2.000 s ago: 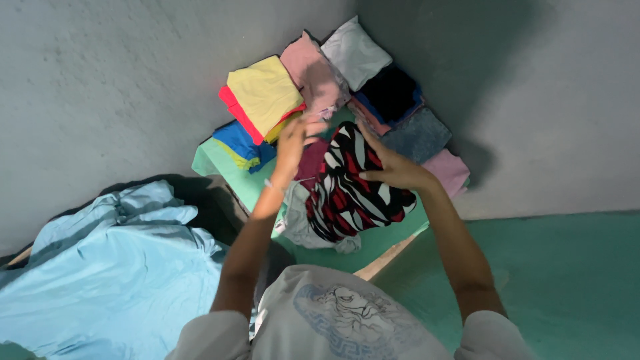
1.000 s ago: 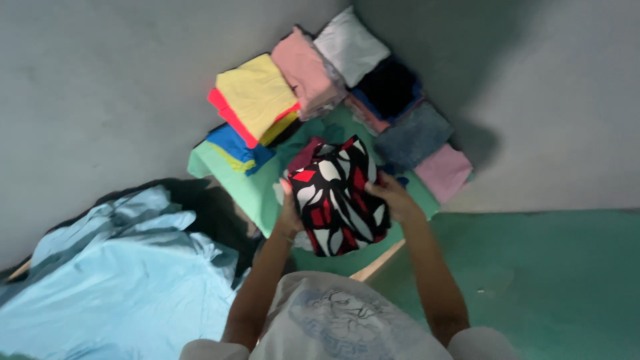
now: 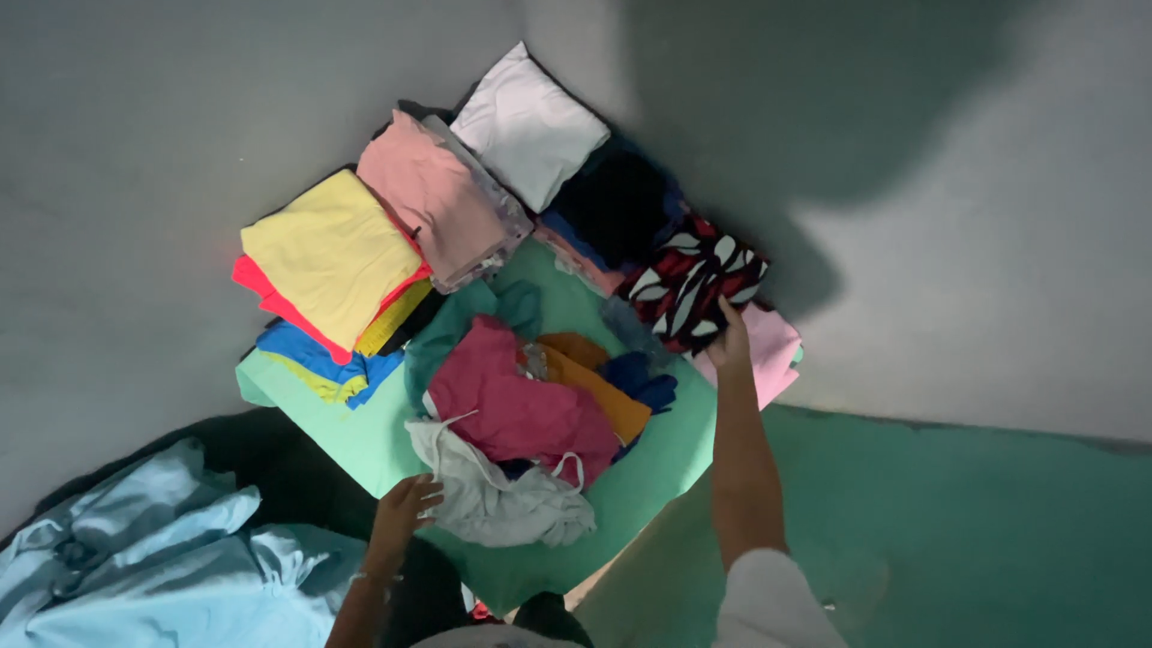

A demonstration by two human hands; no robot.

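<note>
My right hand (image 3: 727,337) is at the lower edge of a folded black, red and white patterned garment (image 3: 688,283), which lies on the right-hand piles over the blue-grey denim. My left hand (image 3: 416,506) touches or hovers at the left edge of a crumpled white garment with thin straps (image 3: 504,504); contact is unclear. Against that garment lie a crumpled dark pink garment (image 3: 522,396), an orange one (image 3: 594,387), a teal one (image 3: 432,337) and a dark blue one (image 3: 643,378). All rest on a green-covered table (image 3: 639,522).
Folded stacks line the wall side: yellow (image 3: 328,256), salmon pink (image 3: 436,202), white (image 3: 531,126), black (image 3: 616,207) and light pink (image 3: 765,355). Blue and lime clothing (image 3: 328,360) lies at the left. Light blue fabric (image 3: 180,567) is heaped at lower left. Grey walls (image 3: 972,297) meet behind the table.
The patterned garment, between both hands before, now lies folded on the right-hand piles. My left hand has left it and moved down-left to the white garment. The loose pile is uncovered.
</note>
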